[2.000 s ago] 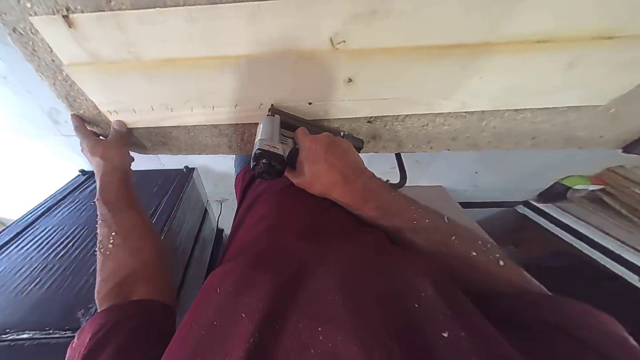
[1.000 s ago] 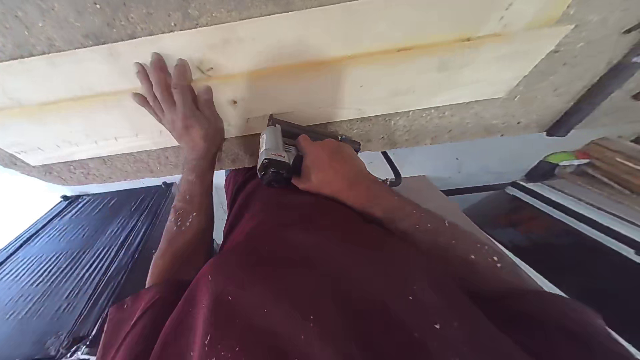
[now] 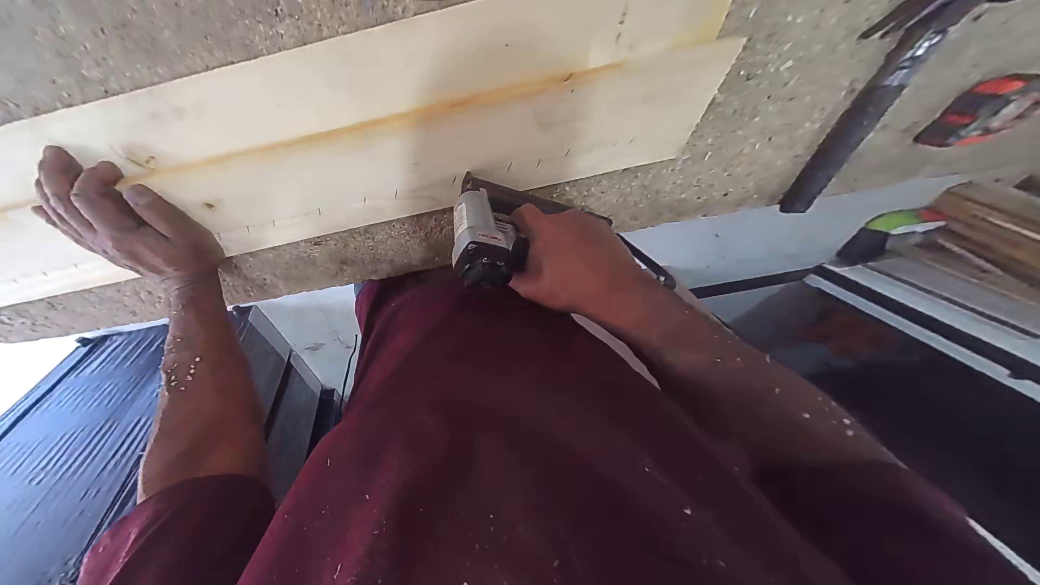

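Note:
My right hand (image 3: 573,256) grips a pneumatic staple or nail gun (image 3: 487,236), grey and black. Its nose touches the near edge strip of a pale wooden board (image 3: 366,154), where a row of short dark marks runs along the wood. My left hand (image 3: 130,215) lies with fingers spread on the same board, toward its left part, holding nothing. A yellowish line runs lengthwise along the board. Beneath it is a speckled particleboard worktop (image 3: 349,252).
At the upper right, a dark bar (image 3: 869,114) crosses the worktop, with a red and black object (image 3: 979,110) beside it. Wood strips (image 3: 987,236) are stacked at the right. A black-wrapped box (image 3: 81,422) stands at lower left.
My left hand has gone from the worktop's near edge onto the board. The view has shifted toward the board's right end, and the nailer stays in my right hand.

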